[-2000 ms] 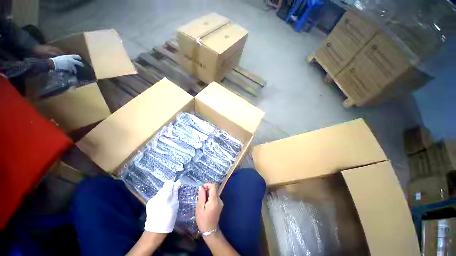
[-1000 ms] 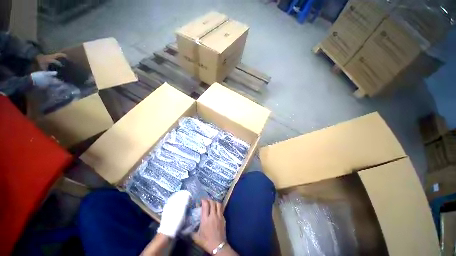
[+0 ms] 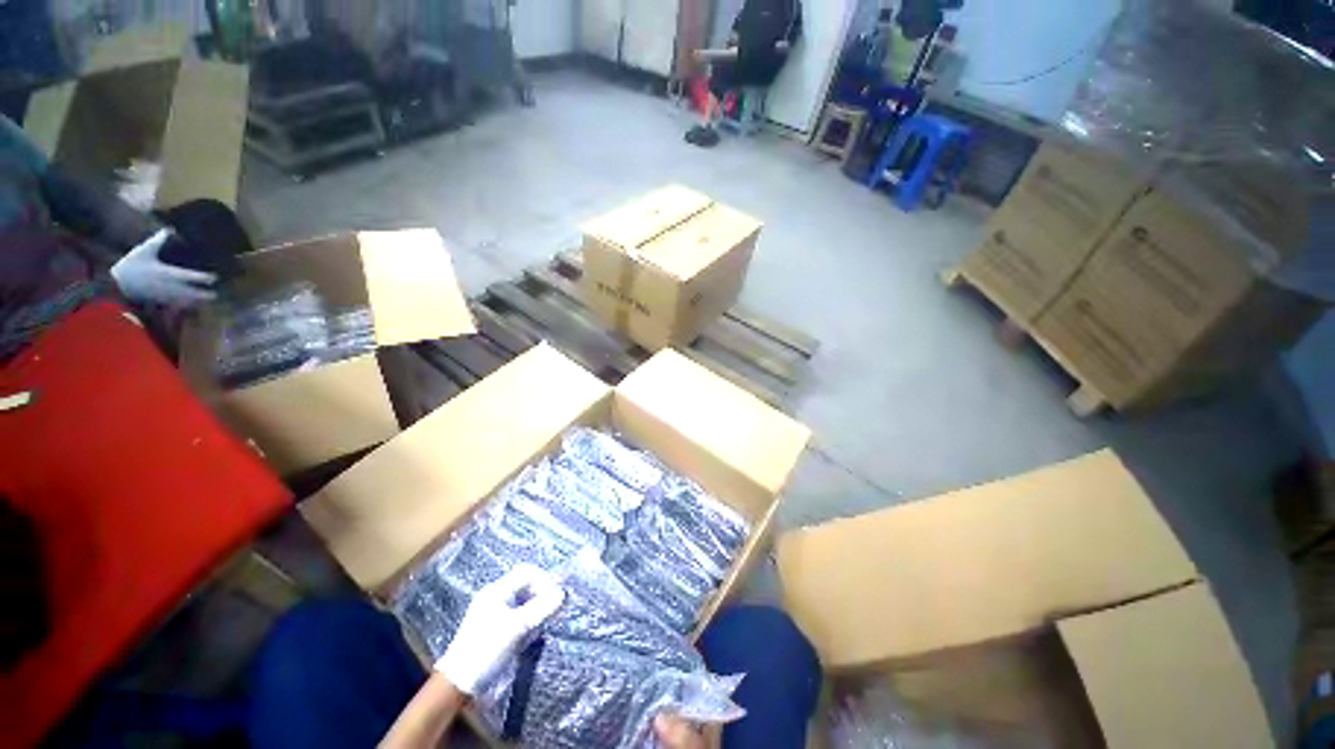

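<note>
A bubble bag (image 3: 615,680) with dark showing through lies across the near side of the carton of bagged pieces (image 3: 447,454), over my lap. My left hand (image 3: 502,626), in a white glove, is at the bag's upper left with fingertips together; whether it grips the bag is unclear. My bare right hand (image 3: 685,730) holds the bag's right end at the lower frame edge, mostly hidden. Rows of silvery-dark packs (image 3: 622,505) fill the carton.
The carton of clear bags (image 3: 981,563) stands at the right. A red worktable (image 3: 132,483) is at the left. Beyond it, a coworker's white-gloved hand (image 3: 161,275) is beside a dark piece (image 3: 208,242) and an open carton (image 3: 315,414). A closed carton (image 3: 666,264) rests on a pallet (image 3: 761,344).
The view has tilted up. The bag between my hands now lies stretched out to the right, and my hands are farther apart. The coworker's hand has risen to the carton's edge.
</note>
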